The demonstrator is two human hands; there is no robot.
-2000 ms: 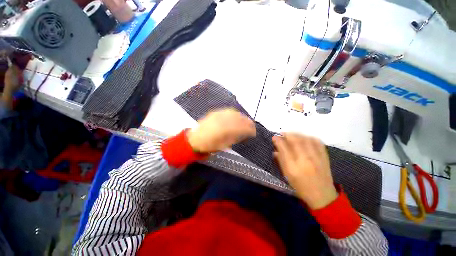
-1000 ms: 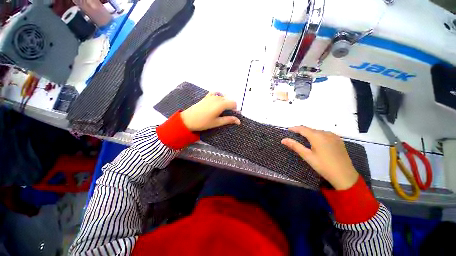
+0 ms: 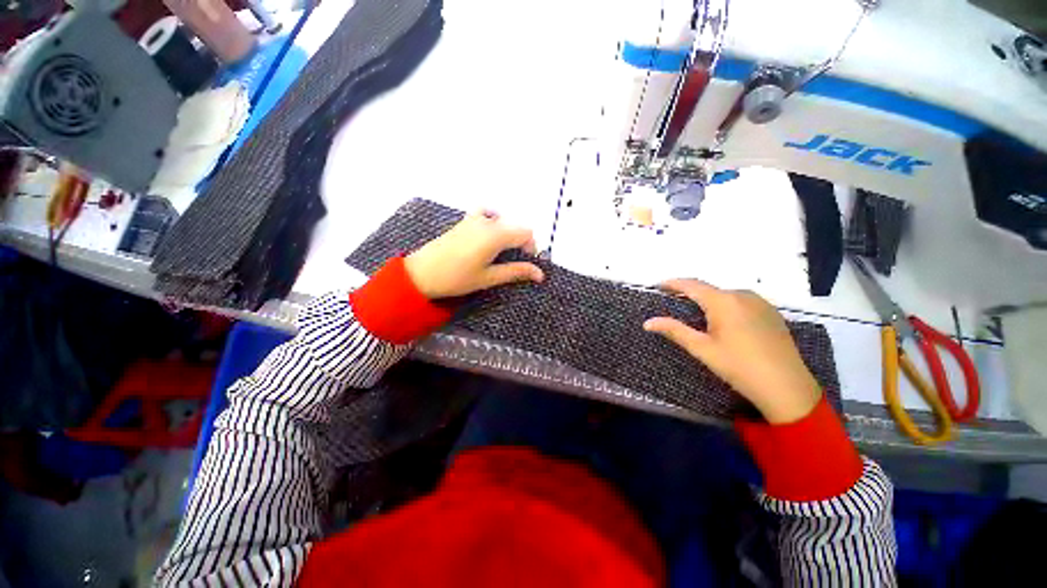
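A long dark checked cut panel [image 3: 597, 327] lies along the table's front edge, below the needle area. My left hand [image 3: 477, 258] rests on its left part, thumb and fingers apart. My right hand [image 3: 741, 339] rests on its right part, thumb and fingers apart. Both hands press on the cloth from above; any fold or second layer under them cannot be told. The presser foot and needle area [image 3: 643, 190] of the white sewing machine [image 3: 918, 115] is beyond the panel and does not touch it.
A thick panel stack [image 3: 247, 190] lies at the left. Scissors [image 3: 924, 368] with orange-yellow and red handles lie at the right, near a dark curved piece [image 3: 819, 236] and small cut pieces [image 3: 877, 227]. A grey fan-vented machine part [image 3: 80, 98] stands at the far left.
Since two seconds ago, both hands have settled on the panel, which now lies flatter and more fully spread along the edge. The view has shifted. Over the last second the hands barely moved.
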